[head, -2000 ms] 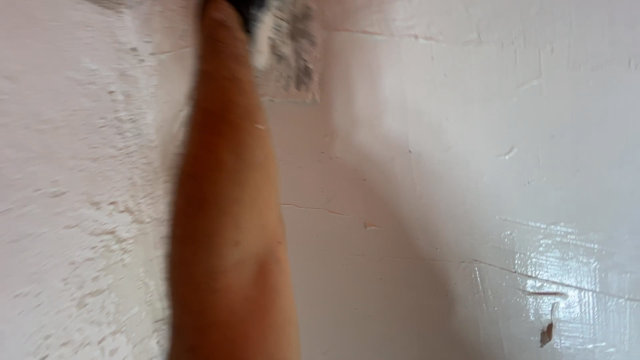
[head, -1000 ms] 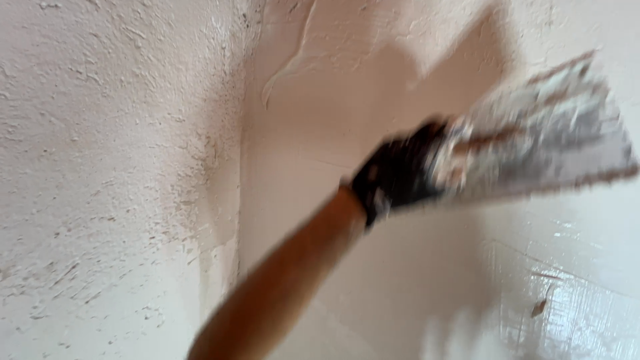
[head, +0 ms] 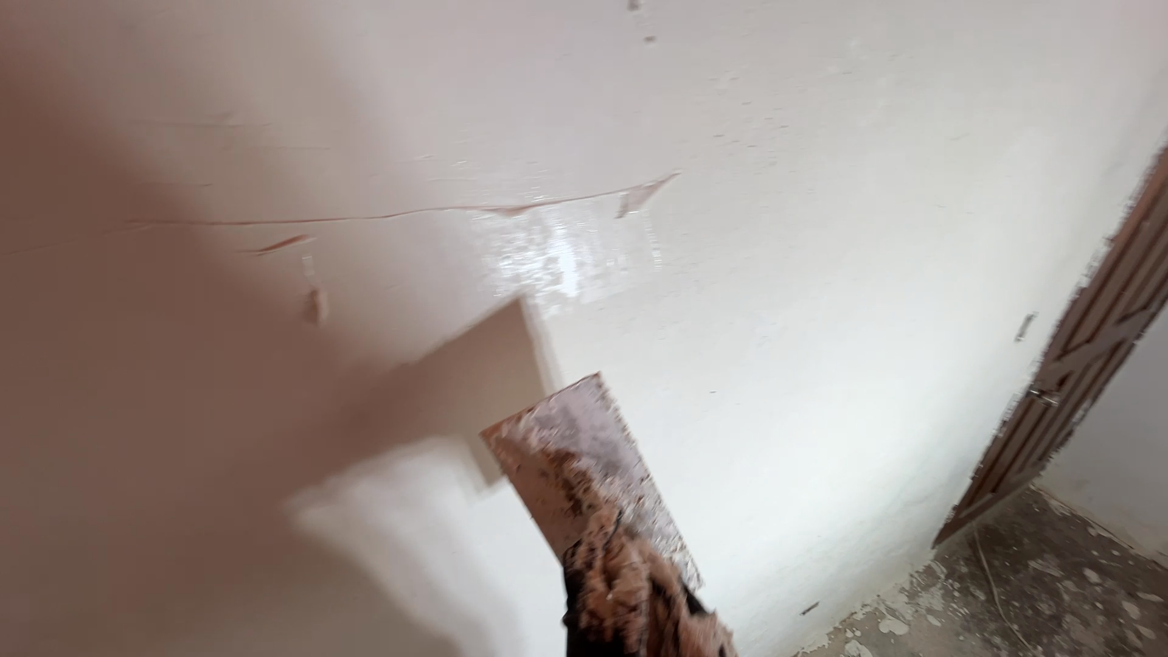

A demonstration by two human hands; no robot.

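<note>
My right hand (head: 630, 589), in a dark glove thickly smeared with putty, is at the bottom of the view, right of centre. It grips a rectangular plastering trowel (head: 584, 447), whose blade points up and to the left. Pinkish-brown and grey putty cakes the blade. The trowel's shadow falls on the white wall (head: 821, 274), up and to the left of the blade. Above it on the wall are a thin raised ridge (head: 392, 215) and a shiny wet patch (head: 566, 260). My left hand is out of view.
A brown panelled wooden door (head: 1086, 356) with a metal handle (head: 1043, 396) stands at the right. The floor (head: 1013, 584) at the lower right is dark and spattered with pale material, and a thin cord (head: 990, 579) lies on it.
My right hand has come down with the trowel from higher on the wall. The view has swung right, bringing in the door and floor; the rough wall at the left has gone out of view.
</note>
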